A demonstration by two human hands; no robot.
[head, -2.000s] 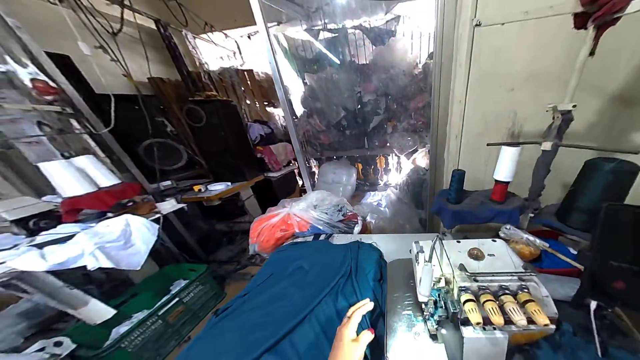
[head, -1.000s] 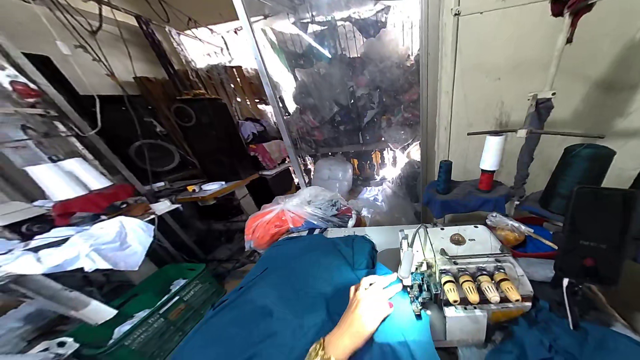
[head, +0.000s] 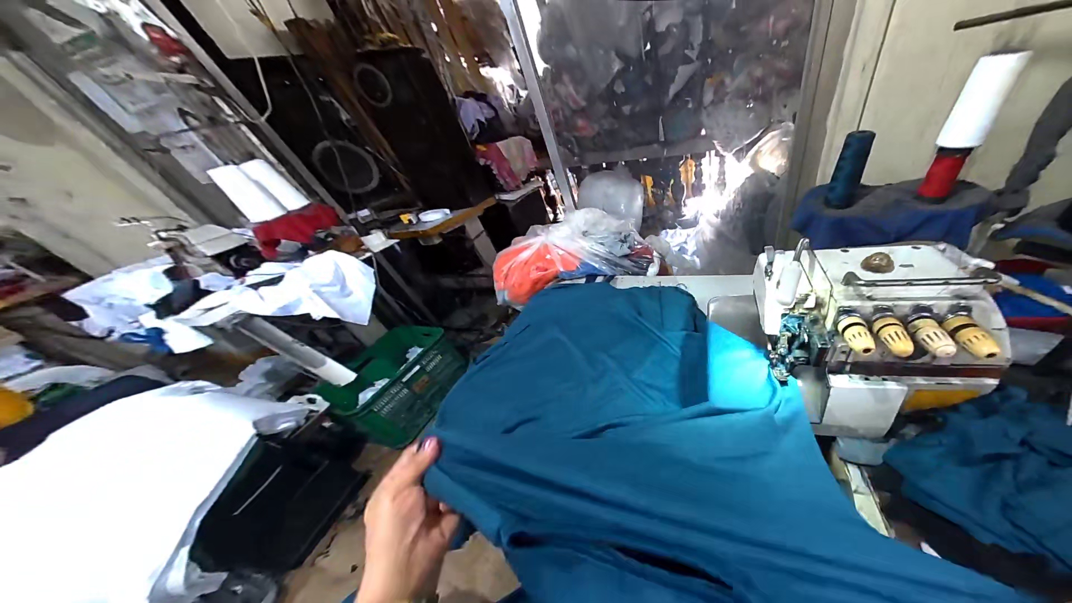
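Note:
My left hand point(head: 410, 519) pinches the left edge of a large teal cloth point(head: 603, 419) between thumb and fingers. The cloth drapes over the work table and spreads toward the lower right. Its right part lies under the needle area of a white overlock sewing machine point(head: 888, 310), where a lamp lights it bright blue. Several cream tension knobs line the machine's front. My right hand is not in view.
Behind the cloth sits a plastic bag with orange fabric point(head: 536, 268). A green plastic crate point(head: 402, 394) stands at left, near white cloth point(head: 126, 494). Thread cones point(head: 850, 167) stand behind the machine; more teal fabric point(head: 997, 477) lies at right.
The view has swung left. One second ago a hand lay on the cloth by the needle area; now a hand holds the cloth's left edge, and the cloth is spread wider.

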